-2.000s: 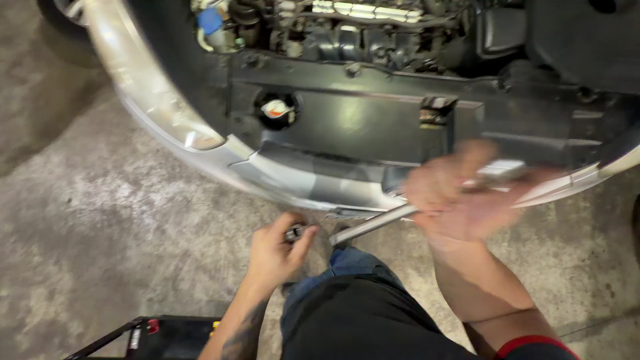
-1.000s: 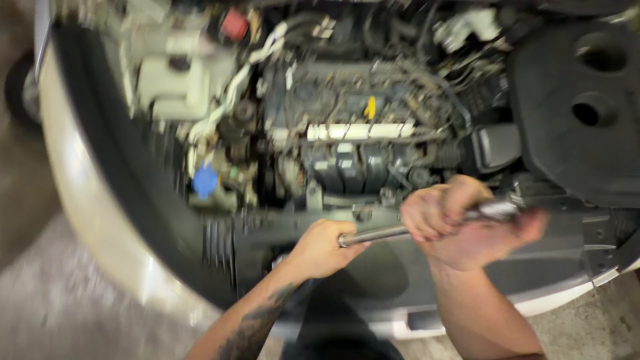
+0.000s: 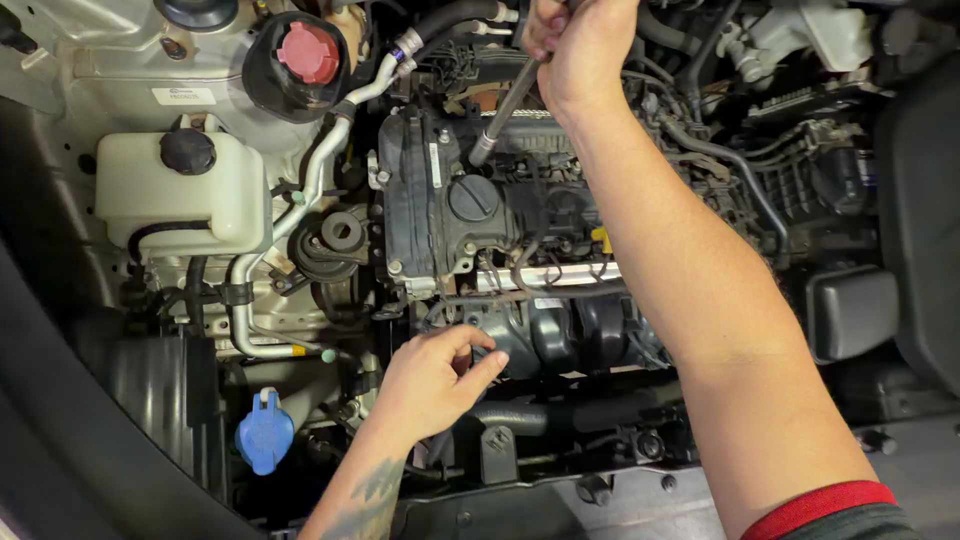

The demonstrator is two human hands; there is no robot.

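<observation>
At the top of the head view my right hand (image 3: pixel 581 56) is closed around a steel socket extension bar (image 3: pixel 517 94); the upper end of the tool is cut off by the frame. The bar slants down to the left, its socket (image 3: pixel 482 149) at the engine's valve cover (image 3: pixel 409 202), just above the black oil filler cap (image 3: pixel 474 198). Whether the socket sits on a fastener cannot be told. My left hand (image 3: pixel 439 382) is over the front of the engine by the intake manifold (image 3: pixel 555 334), fingers curled loosely, with nothing seen in it.
A white reservoir with a black cap (image 3: pixel 187 151), a red cap (image 3: pixel 308 52) and metal pipes (image 3: pixel 319 161) lie left. The blue washer-fluid cap (image 3: pixel 264 435) is lower left. A black plastic cover (image 3: pixel 926 202) is at right, the front panel (image 3: pixel 562 510) below.
The left hand, on the tool's end one second ago, has let go of it. My right hand has moved the bar from above the front panel to over the engine. The view is now closer over the engine.
</observation>
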